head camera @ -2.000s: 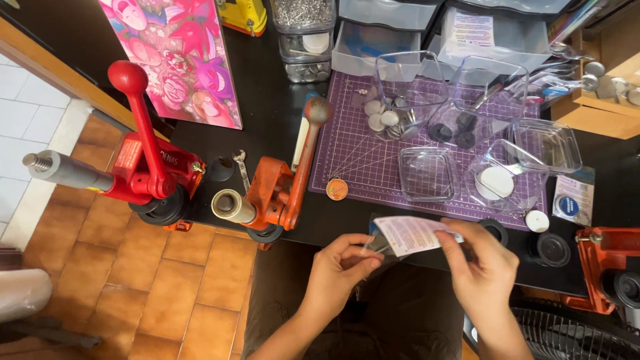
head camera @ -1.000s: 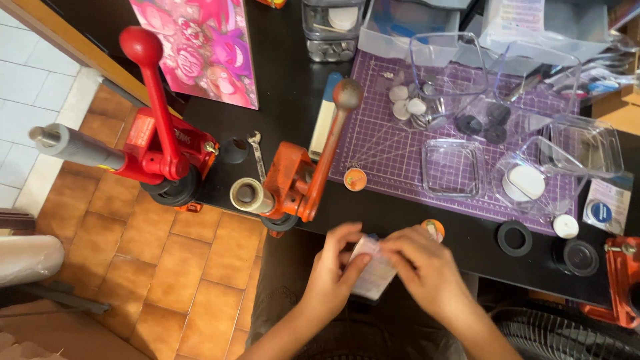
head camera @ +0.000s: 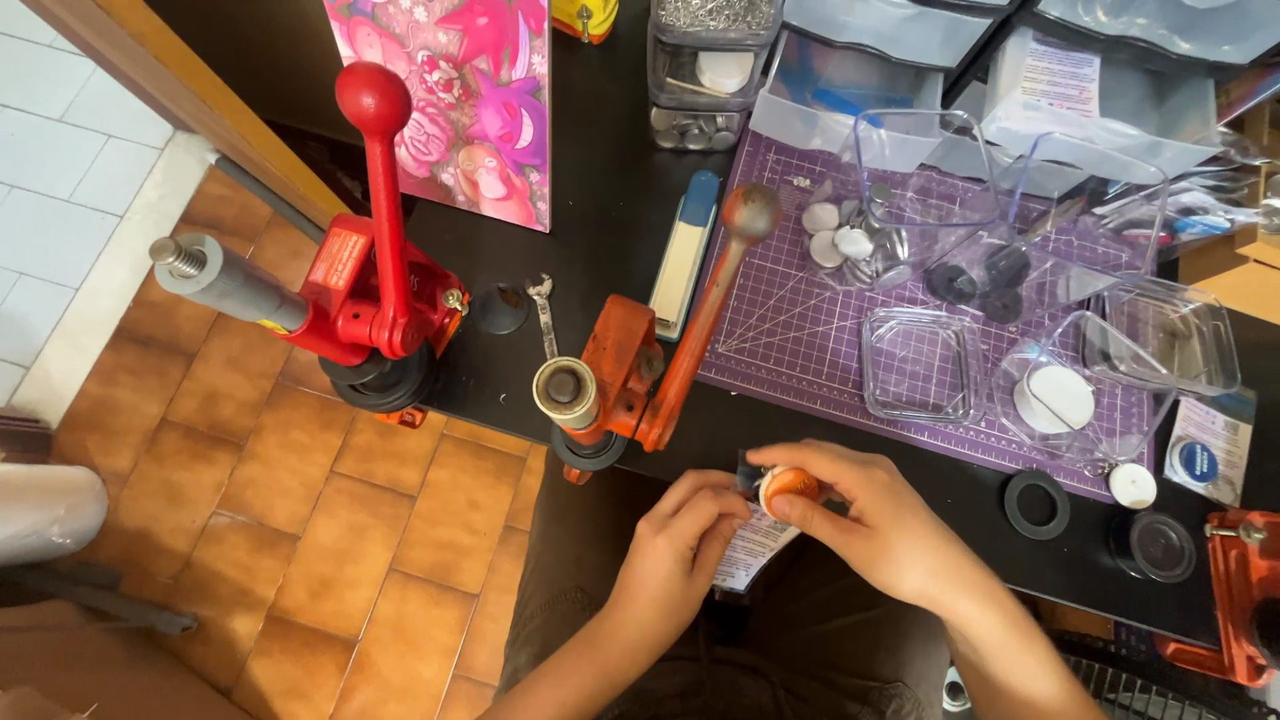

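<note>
My right hand (head camera: 865, 515) pinches a round orange button keychain (head camera: 790, 487) with a white rim between thumb and fingers. My left hand (head camera: 680, 545) grips the top edge of a small clear plastic bag (head camera: 748, 470), close beside the button. A printed paper card (head camera: 752, 548) hangs below both hands, apparently inside the bag. The two hands are near each other over the lap, just off the table's front edge. Whether the button touches the bag's opening cannot be told.
An orange hand press (head camera: 625, 380) and a red one (head camera: 370, 290) stand at the left. A purple cutting mat (head camera: 800, 350) bears clear plastic trays (head camera: 922, 365) and button parts. Along the front edge lie a black ring (head camera: 1036, 504) and a white disc (head camera: 1132, 486). Another press (head camera: 1240, 600) is at the far right.
The orange button lay on the table by the mat earlier and is now in my right hand. My right hand has let go of the card, which my left hand keeps with the bag.
</note>
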